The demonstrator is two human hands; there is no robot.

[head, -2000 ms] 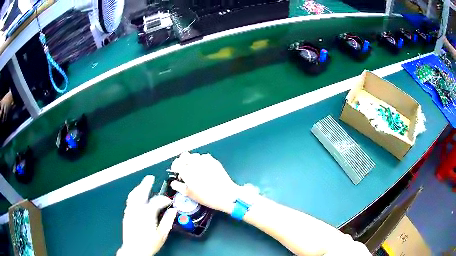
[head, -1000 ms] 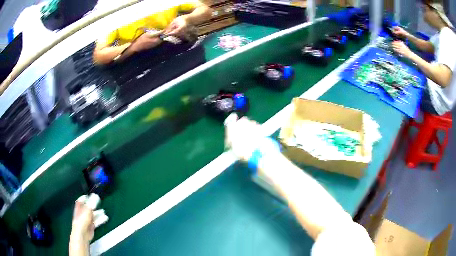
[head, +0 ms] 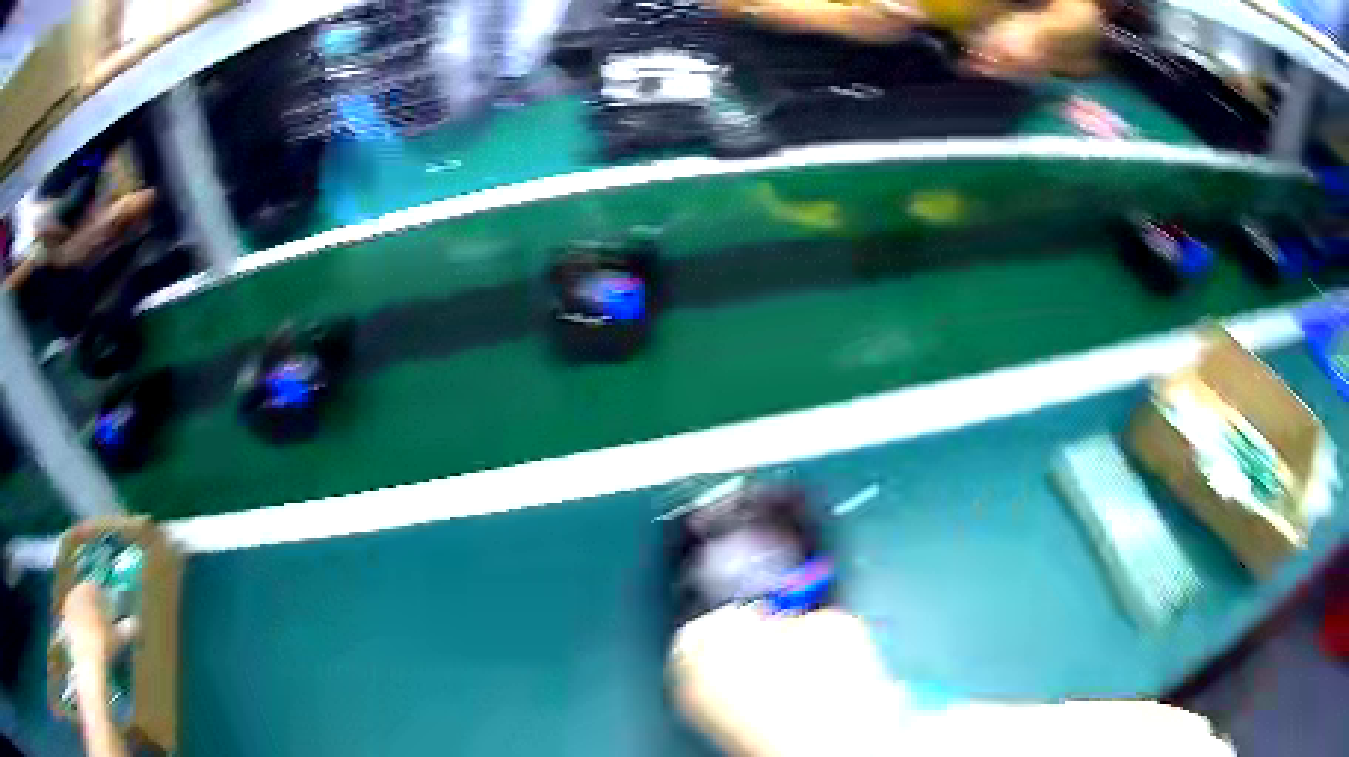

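Observation:
The picture is blurred. A black housing (head: 740,540) with a pale round part and a blue cylinder (head: 803,583) sits on the green bench near the middle. My right hand (head: 792,666) is at the housing's near side, its fingers at the near edge by the blue cylinder. My left hand (head: 92,636) reaches into the left parts carton (head: 163,636) at the far left, over green boards (head: 107,559); whether its fingers hold one cannot be seen.
Several housings (head: 599,296) lie on the green conveyor beyond the white rail (head: 621,466). At the right are a ribbed pale tray (head: 1124,533) and an open carton (head: 1184,473) with white wrapping. People's arms show across the conveyor.
The view has swung left. My right hand has moved from the conveyor to a housing now on the bench. My left hand has moved from the conveyor into the left carton.

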